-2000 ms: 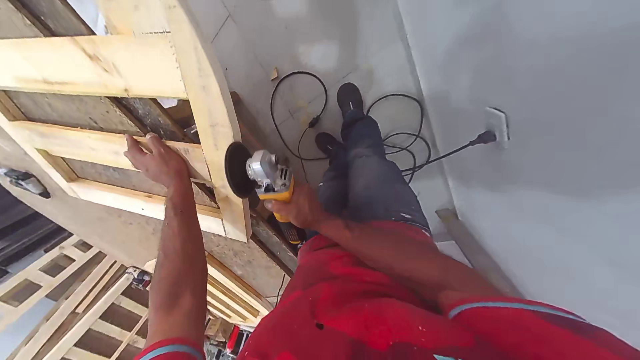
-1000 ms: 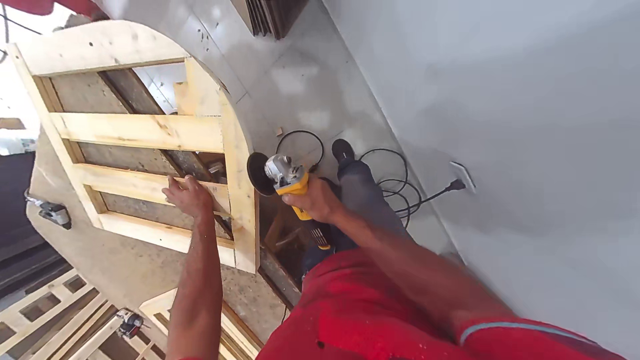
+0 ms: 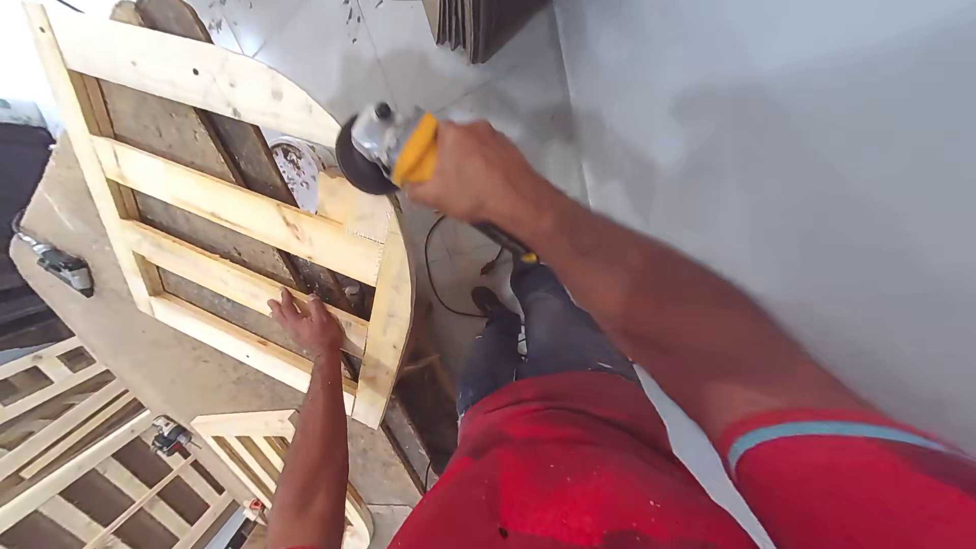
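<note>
My right hand (image 3: 476, 171) grips an angle grinder (image 3: 404, 145) with a yellow and silver body. Its dark round disc (image 3: 360, 164) is at the curved outer edge of a slatted wooden frame (image 3: 229, 84); whether it touches the wood I cannot tell. My left hand (image 3: 309, 324) rests on one of the frame's inner slats, its fingers spread over the wood. The frame lies on a worn board surface (image 3: 191, 351), and a white bucket (image 3: 293, 164) shows through a gap between slats.
A cordless drill (image 3: 67, 271) lies at the left, another power tool (image 3: 169, 435) at lower left near more slatted frames (image 3: 91, 473). Stacked brown panels (image 3: 488, 27) stand at the top. A black cable (image 3: 431, 267) runs on the floor by my feet. A pale wall (image 3: 778, 152) rises on the right.
My right hand has carried the grinder forward along the frame's curved edge. My left hand stays on the slat. The view has shifted, showing more of the frame's far side.
</note>
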